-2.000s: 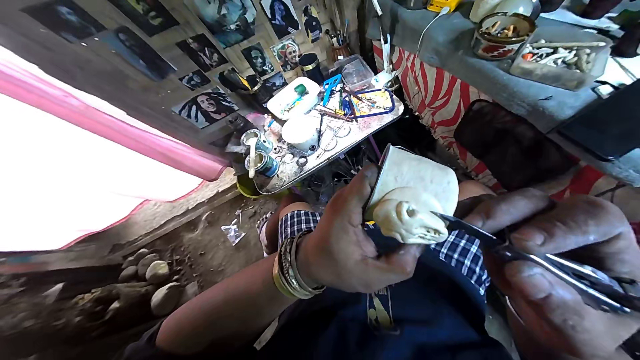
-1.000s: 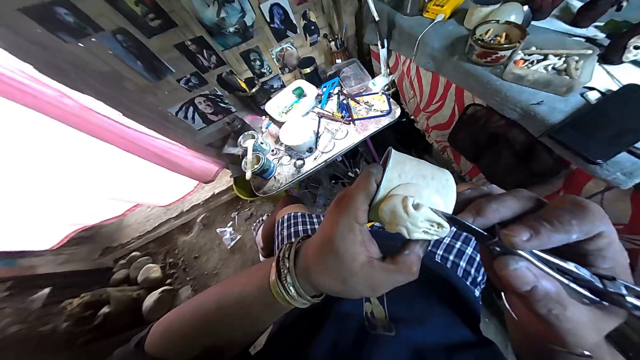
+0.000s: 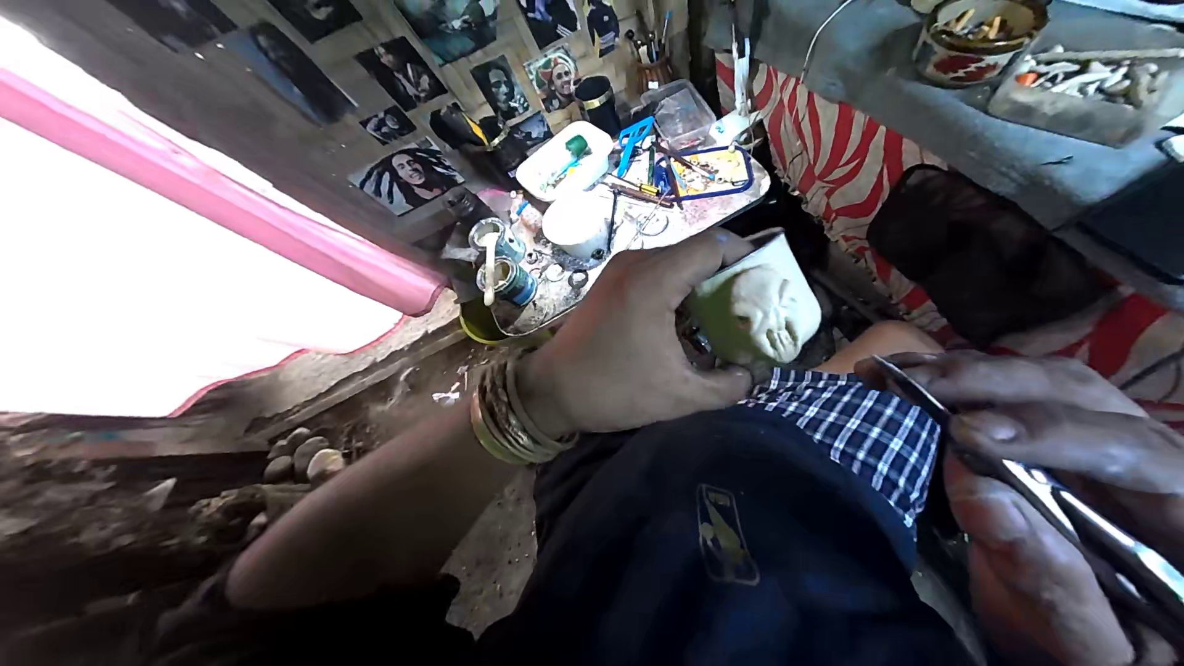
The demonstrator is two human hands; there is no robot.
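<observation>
My left hand [image 3: 638, 333], with several bangles at its wrist, grips a cup-like piece [image 3: 726, 310] with a pale rim and a greenish side. A cream, clay-like sculpted relief [image 3: 770, 313] with grooves stands out from its side, facing up and right. My right hand [image 3: 1027, 444] holds a slim metal tool [image 3: 925, 393] with a dark pointed tip and shiny handles, perhaps scissors or pliers. That tip is apart from the relief, below and right of it. The lower part of the tool is hidden by my fingers.
Beyond my left hand, a small table [image 3: 546, 305] bears a white tub [image 3: 575, 225], open cans [image 3: 507, 281], a white tray [image 3: 564, 159] and scattered tools. On the grey bench at upper right are a tin of butts [image 3: 980, 42] and a plastic container [image 3: 1078, 102] with pale pieces. Stones [image 3: 310, 455] lie at lower left.
The tool's tip was at the relief in both earlier frames and is now away from it. My left hand has turned the cup-like piece, so its greenish side shows.
</observation>
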